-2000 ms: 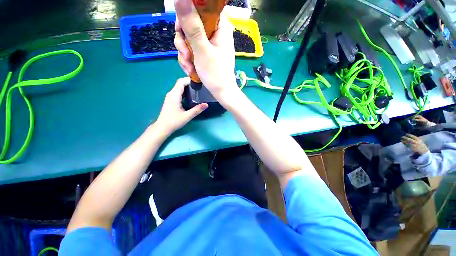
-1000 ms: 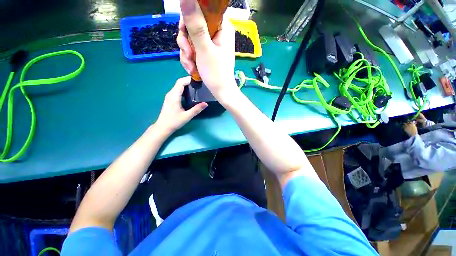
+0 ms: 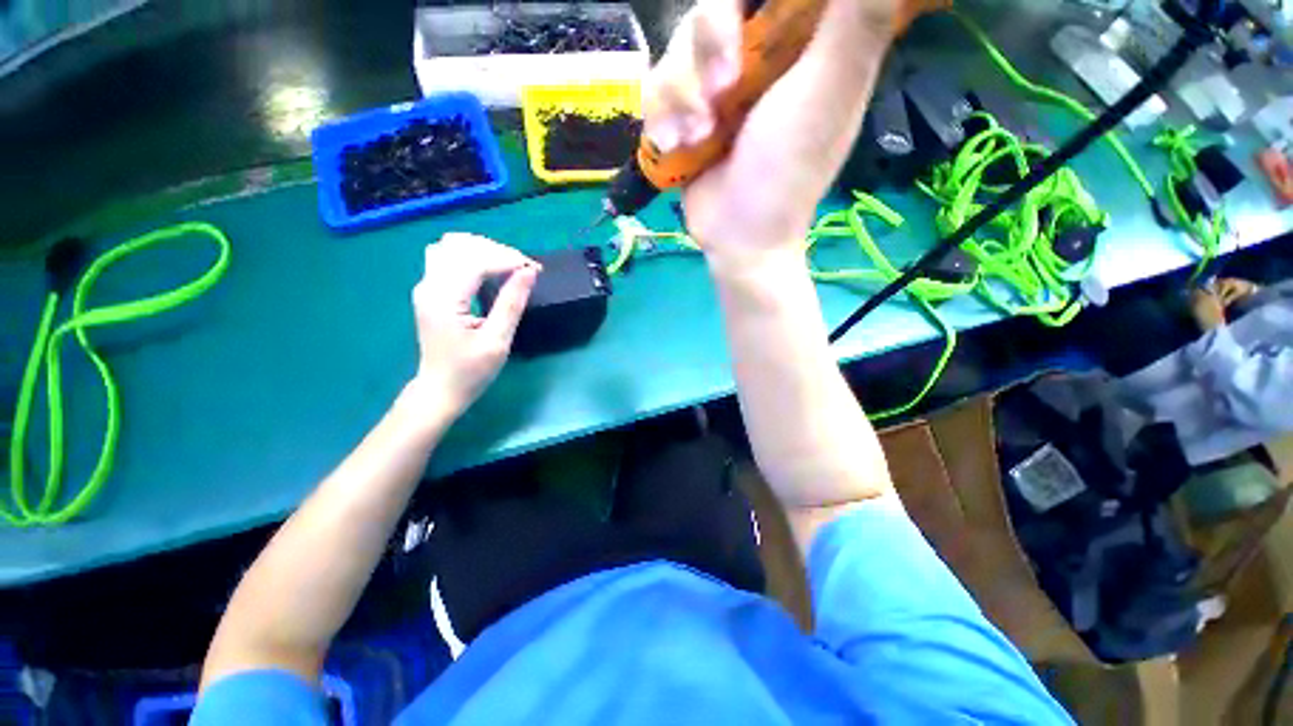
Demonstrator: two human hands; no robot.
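A black housing [image 3: 564,309] stands on the green bench in front of me. A green cable [image 3: 624,250] runs from its right side. My left hand [image 3: 468,315] grips the housing at its left end, thumb and fingertips near the top. My right hand [image 3: 745,156] is raised to the right of the housing and holds an orange electric screwdriver [image 3: 684,148], tilted, its bit pointing down and left. The bit is clear of the housing. The driver's rear part is partly hidden by my hand and wrist.
Blue [image 3: 332,202], yellow [image 3: 536,156] and white [image 3: 434,80] parts trays stand behind. A green cable [image 3: 102,315] lies left, tangled green cables [image 3: 1010,234] right. A black cord [image 3: 978,244] crosses the right side. A carton [image 3: 922,489] is below; another person's sleeve [image 3: 1248,372] shows right.
My right hand has lifted the screwdriver off the housing and moved right, tilting it. My left hand has changed its hold on the housing. The view has shifted, showing more of the trays.
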